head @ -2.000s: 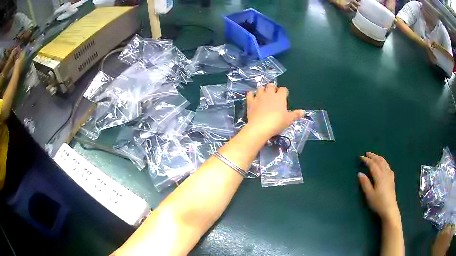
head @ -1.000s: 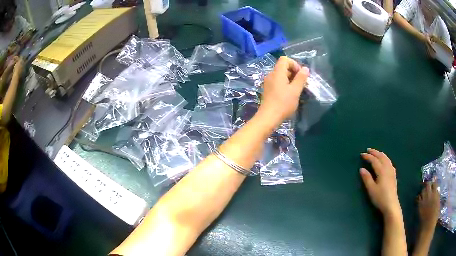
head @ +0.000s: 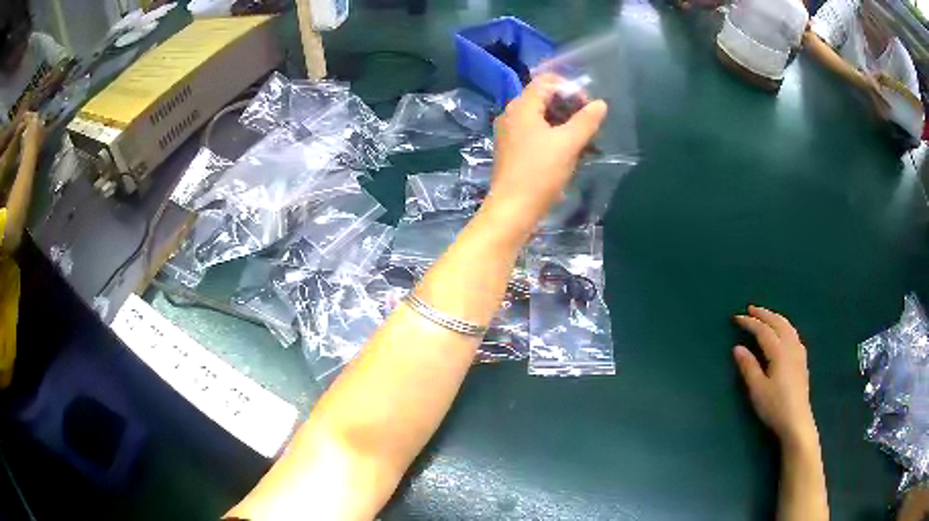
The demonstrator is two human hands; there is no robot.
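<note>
My left hand (head: 545,137) is raised over the table in front of the blue bin, fingers closed on a clear zip bag (head: 611,112). The bag is blurred, and a dark lump shows at my fingertips. I cannot tell if it is more than one bag. Another clear zip bag (head: 570,315) lies flat below my hand with a dark looped part inside. A loose heap of clear bags (head: 326,244) spreads to the left, partly hidden by my forearm. My right hand (head: 776,371) rests at the right, fingers apart and empty.
The blue bin (head: 489,63) with dark parts stands behind my left hand. A yellow-topped metal box (head: 178,87) and a white power strip (head: 204,377) are at left. A shiny bag heap (head: 902,392) lies far right. Other people sit across the table.
My left hand has lifted from the bags, now holds a bag, and has moved up and back left towards the bin. The neighbouring hand at the far right has mostly withdrawn from the right heap.
</note>
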